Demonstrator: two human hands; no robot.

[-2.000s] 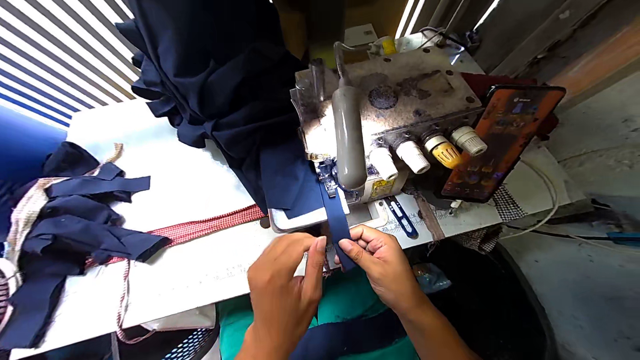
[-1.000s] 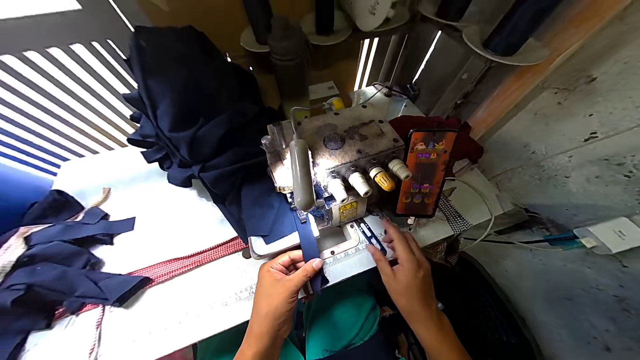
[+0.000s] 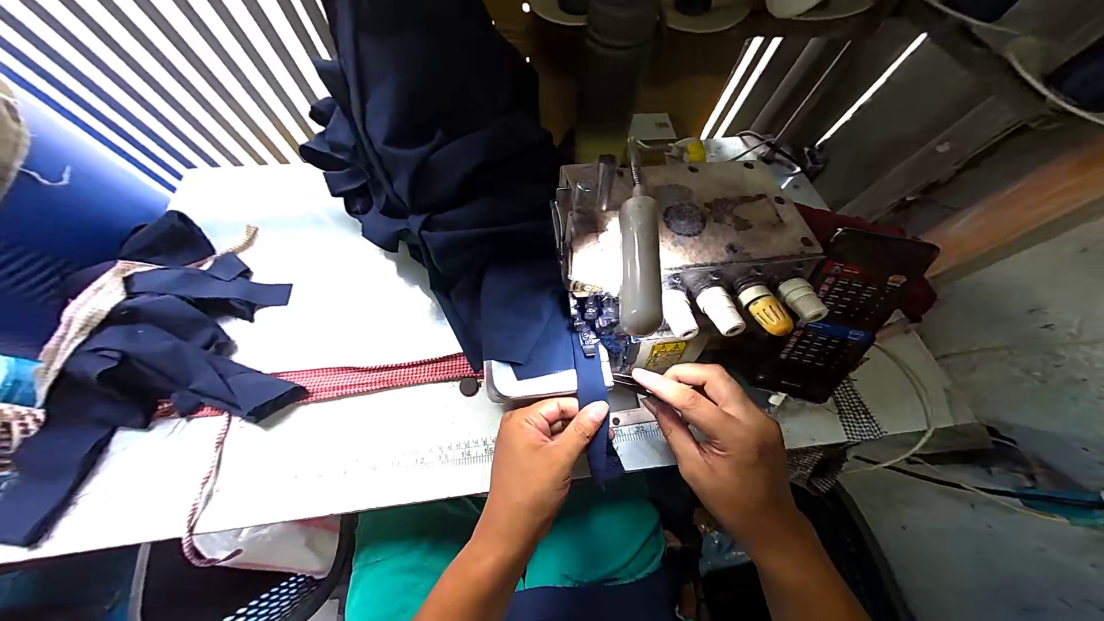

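My left hand (image 3: 542, 448) pinches a navy fabric strip (image 3: 592, 379) between thumb and fingers, just in front of the presser foot (image 3: 588, 332) of an overlock sewing machine (image 3: 707, 216). The strip runs back under the foot, and its loose end hangs past my thumb. To its right, my right hand (image 3: 711, 431) grips a thin, dark tool, perhaps tweezers, its tip pointing at the strip beside the needle area. The fingers partly hide it. A large pile of navy fabric (image 3: 440, 147) lies behind and left of the foot, one panel reaching the machine's plate.
Navy scraps (image 3: 172, 345) lie on the left of the white table (image 3: 345, 457). A red-and-white checked strip (image 3: 379, 379) crosses the tabletop. A phone (image 3: 845, 310) leans right of the tension knobs (image 3: 763, 310). Thread cones stand on a rack above. A ruler scale (image 3: 457, 453) runs near the front edge.
My right hand held the strip at first, then moved right to the small tool lying on the machine, and is now back near the strip with a tool. The phone's screen has changed.
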